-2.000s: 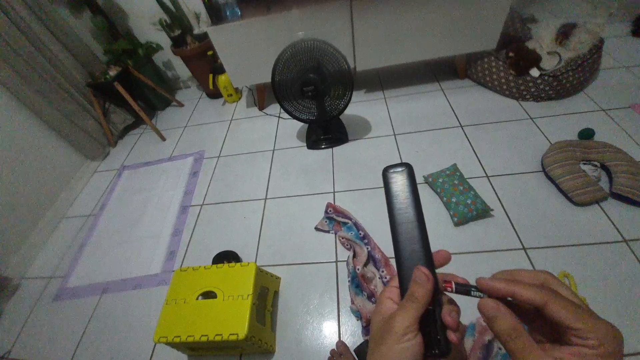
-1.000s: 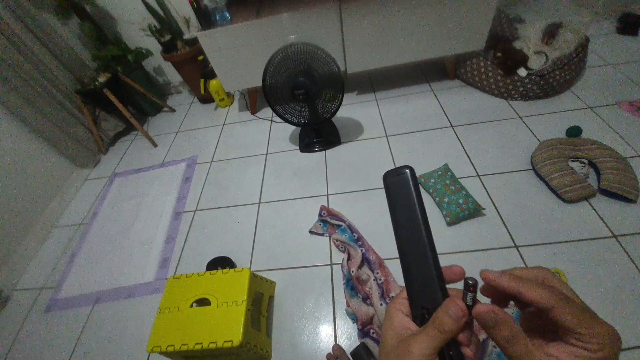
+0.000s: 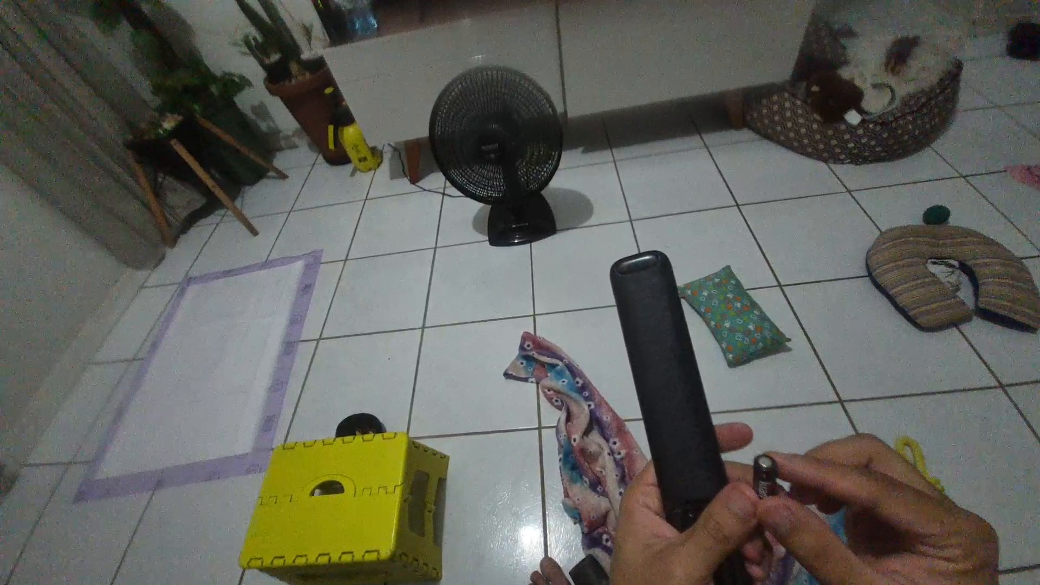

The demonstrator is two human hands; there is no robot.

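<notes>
My left hand [image 3: 691,528] is closed around the lower part of a long black remote control [image 3: 668,382], which stands nearly upright with its plain back toward me. Just right of it, thumb and fingertips of my right hand [image 3: 877,512] pinch a small cylindrical battery [image 3: 764,478], its metal end up. The left thumb lies right beside the battery; whether it touches is unclear. The remote's lower end is partly hidden by the left hand. A patterned cloth [image 3: 581,422] lies on the floor behind both hands.
A yellow folding stool [image 3: 325,520] stands at lower left, near a purple-edged white pad [image 3: 211,366]. Farther off are a black fan [image 3: 497,138], a green patterned pillow [image 3: 735,317], a striped neck pillow [image 3: 926,252] and a pet bed [image 3: 853,130] beside a white cabinet [image 3: 682,49].
The battery has turned from lying nearly level, pointing at the remote, to upright between my right fingertips. My left hand still holds the remote.
</notes>
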